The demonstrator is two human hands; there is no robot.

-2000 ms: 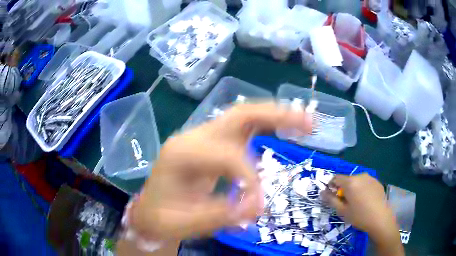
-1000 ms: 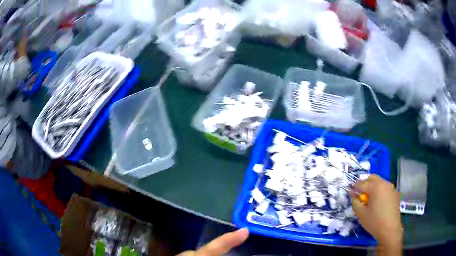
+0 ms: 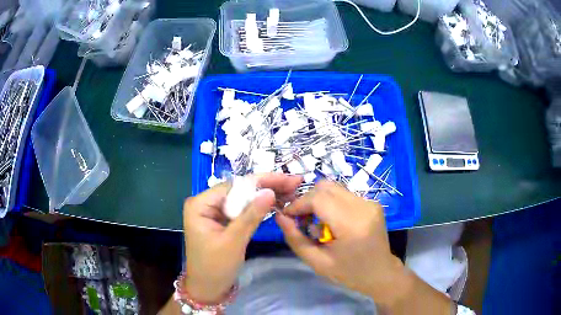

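The blue tray (image 3: pixel 409 184) holds a loose pile of thin metal rods with white tabs (image 3: pixel 295 126). My left hand (image 3: pixel 230 215) is at the tray's near edge, closed around a white-tabbed part (image 3: pixel 240 195). My right hand (image 3: pixel 341 231) is beside it, with its fingertips close to the left fingertips at the part's rod end. A tool with a yellow-orange and black handle (image 3: pixel 324 232) sits in my right palm; its tip cannot be made out. The fingers hide part of the rods.
A tub of tabbed rods (image 3: pixel 163 86) is left of the tray, a tub of rods in a row (image 3: pixel 283 37) behind it. A digital scale (image 3: pixel 449 129) is at right. An almost empty clear container (image 3: pixel 71 151) and bare metal parts (image 3: pixel 15 117) are at left, a carton (image 3: pixel 55 271) below.
The view has shifted, bringing the tray to the middle. My left hand has come in to the tray's near edge with a white-tabbed part. My right hand has moved from the pile to meet it.
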